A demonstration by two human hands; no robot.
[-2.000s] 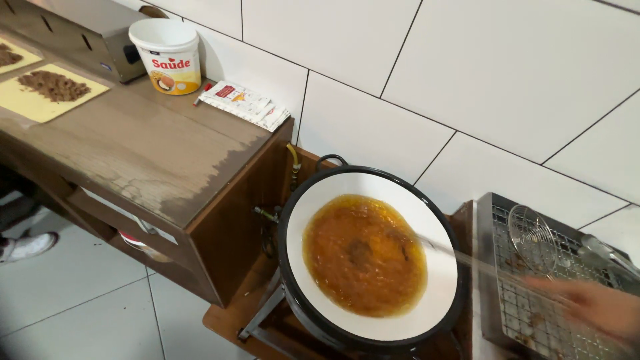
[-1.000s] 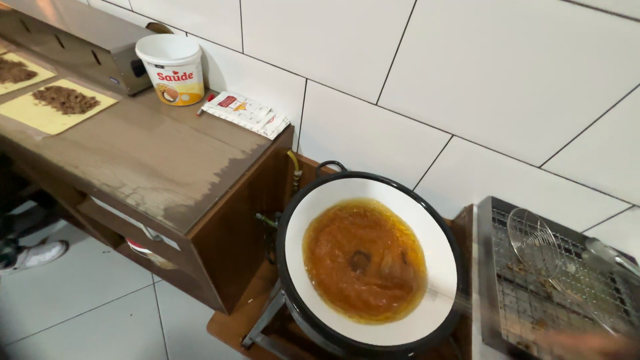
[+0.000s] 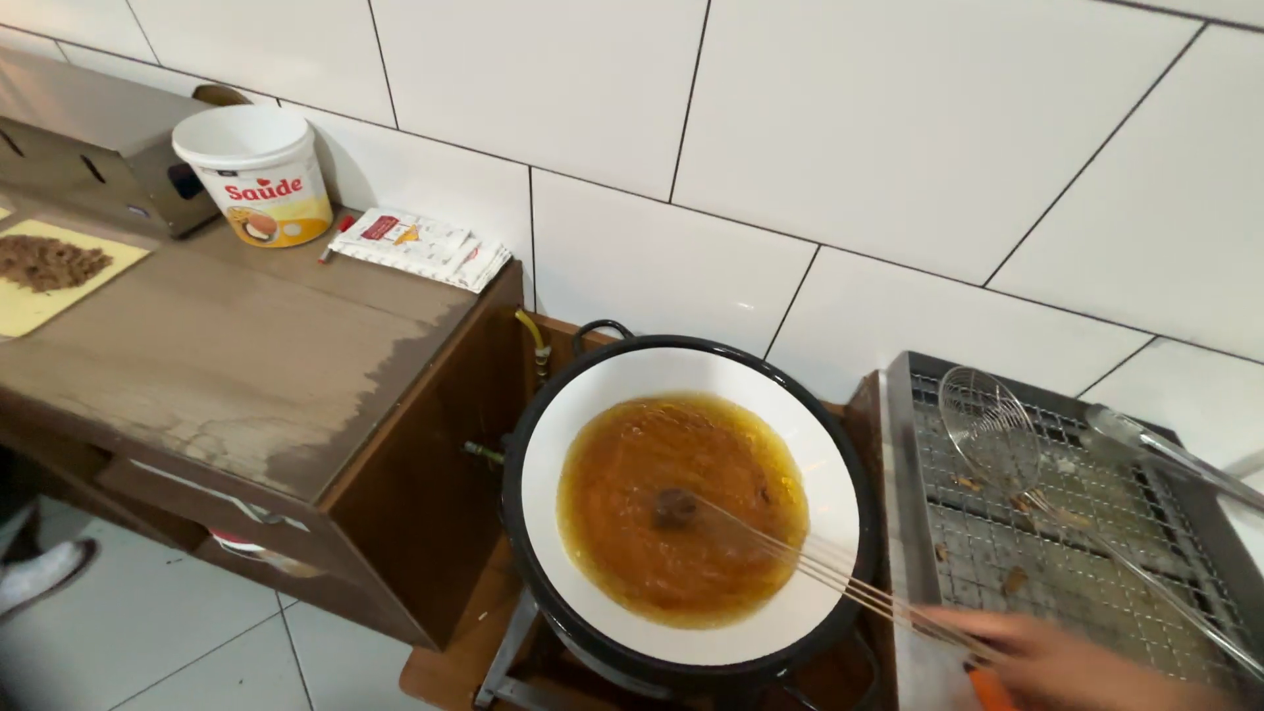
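My right hand [image 3: 1047,652], blurred by motion, grips a long thin metal utensil [image 3: 849,583] at the lower right. An orange piece, perhaps its handle, shows under the fingers. The utensil reaches over the rim into a wide white enamel pan [image 3: 563,602] with a black edge. Amber liquid [image 3: 632,464], apparently hot oil, fills the pan's middle, and a small dark lump [image 3: 676,507] shows near its centre by the utensil's end. My left hand is out of view.
Right of the pan, a metal tray with a wire rack [image 3: 997,553] holds a wire skimmer [image 3: 990,430] and tongs [image 3: 1175,454]. On the left counter [image 3: 247,336] are a plastic tub [image 3: 259,188], packets [image 3: 420,245] and yellow sheets with ground filling [image 3: 109,286]. Someone's shoe [image 3: 44,578] shows lower left.
My right hand has come back further into view at the lower right, after being mostly a blur at the bottom edge one second ago. The utensil's position over the liquid has shifted.
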